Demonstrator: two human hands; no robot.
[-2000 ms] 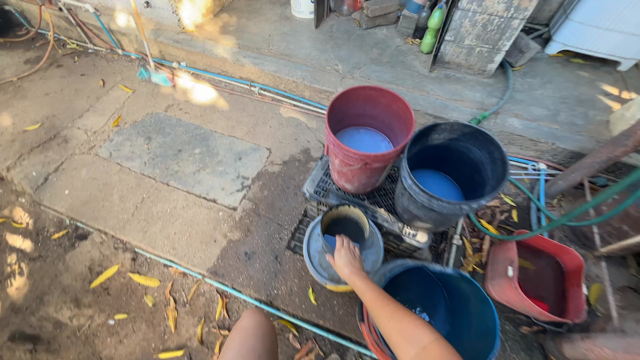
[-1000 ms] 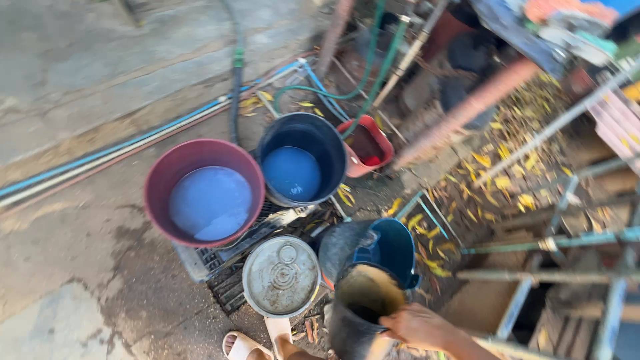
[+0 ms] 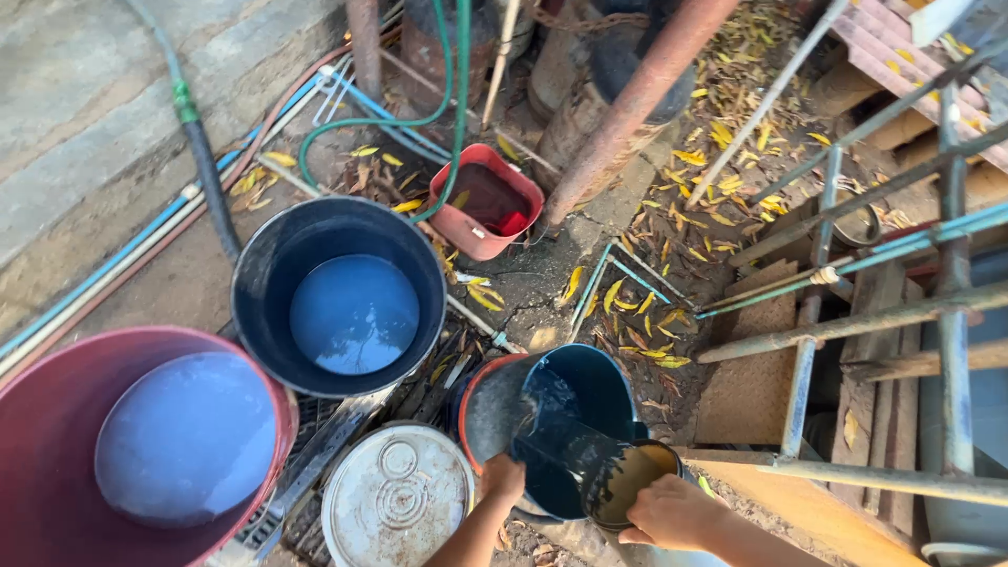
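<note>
My right hand (image 3: 669, 512) grips the rim of a dark, worn pot (image 3: 630, 480), tilted over a blue bucket (image 3: 606, 386). Dark liquid streams from the pot into that bucket. My left hand (image 3: 504, 479) is at the bucket's near left side, beside the stream; what its fingers hold is blurred. Left of it lies a round, dirty white lid (image 3: 398, 496). A black bucket (image 3: 264, 276) and a large red bucket (image 3: 47, 441) farther left each hold bluish liquid.
A small red tub (image 3: 465, 232) stands beyond the buckets, with a green hose (image 3: 461, 79) over it. A rusty pole (image 3: 642, 110) leans behind. On the right are a metal frame (image 3: 953, 276) and wooden boards. Blue and white pipes run along the concrete step at left.
The view has turned to the right. The pot, which stood over the lid two seconds ago, is now tipped over the blue bucket, with liquid pouring out. My left hand has come into view.
</note>
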